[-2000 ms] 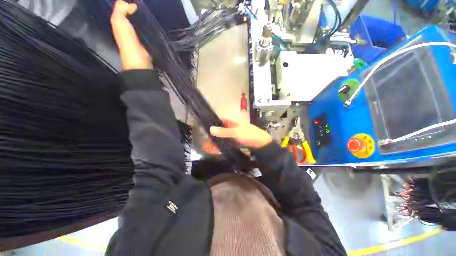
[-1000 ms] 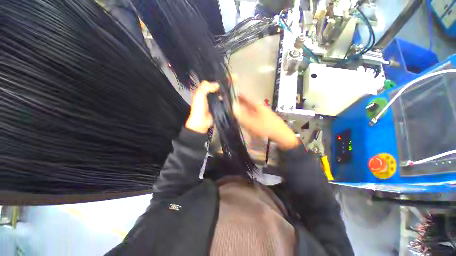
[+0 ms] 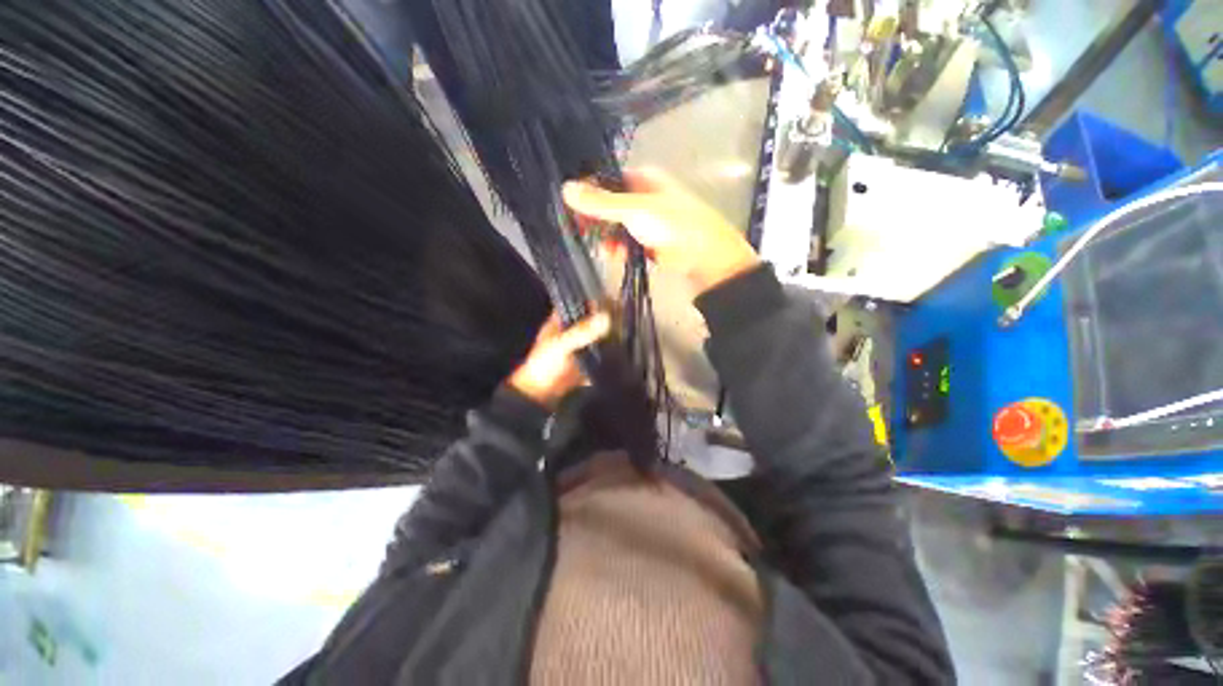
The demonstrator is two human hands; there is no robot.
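A thick bundle of thin black cables (image 3: 516,127) runs from the top centre down towards my lap, its lower ends hanging loose and spread at my chest. My left hand (image 3: 561,359) is closed round the lower part of the bundle. My right hand (image 3: 664,228) is higher up, at the bundle's right side, thumb on the strands and fingers behind them; it holds part of the cables. The fingers of my right hand are partly hidden by the strands.
Hanging black cable stock (image 3: 242,255) fills the left. The metal work plate (image 3: 697,148) lies behind my right hand. To the right are the white machine guard (image 3: 892,228), yellow-handled cutters (image 3: 879,432) partly behind my sleeve, and the blue control box with its emergency stop (image 3: 1022,426).
My left hand has come down from the top of the bundle to its lower part. My right hand has moved up along it. The lower strands are more spread. The view has shifted left.
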